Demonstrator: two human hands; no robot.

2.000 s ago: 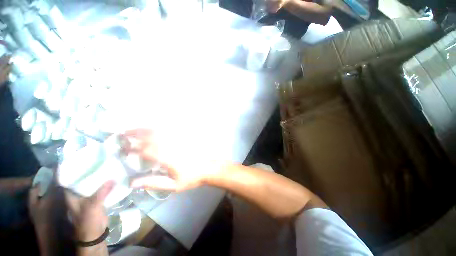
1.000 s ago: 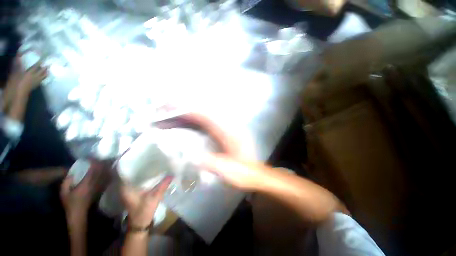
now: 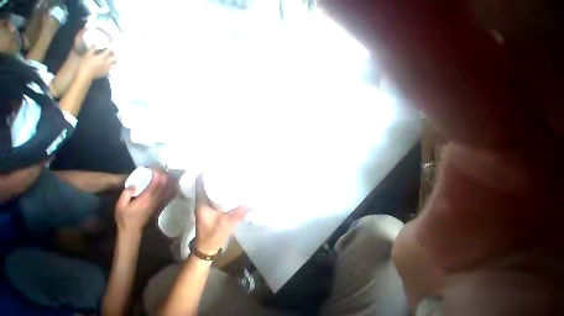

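My left hand (image 3: 214,228), with a dark bracelet on the wrist, is at the near left edge of the table. Its fingers and thumb are around a white cup (image 3: 222,188), whose outline is mostly lost in glare. My right arm and hand (image 3: 442,80) are a large blurred reddish shape close to the camera on the right; the fingers cannot be made out. White rounded cups (image 3: 176,217) show just left of my left hand.
The white table (image 3: 275,259) is blown out by glare, its corner pointing towards me. At left, a neighbour's hand (image 3: 131,213) holds a white cup (image 3: 139,181). Other people's hands (image 3: 94,62) are farther up the left side. Brown cardboard (image 3: 430,154) shows partly behind my right arm.
My right hand has left the cup area and come up close to the camera, covering the right side. My left hand remains at the white cup. The view has shifted, showing more people at left.
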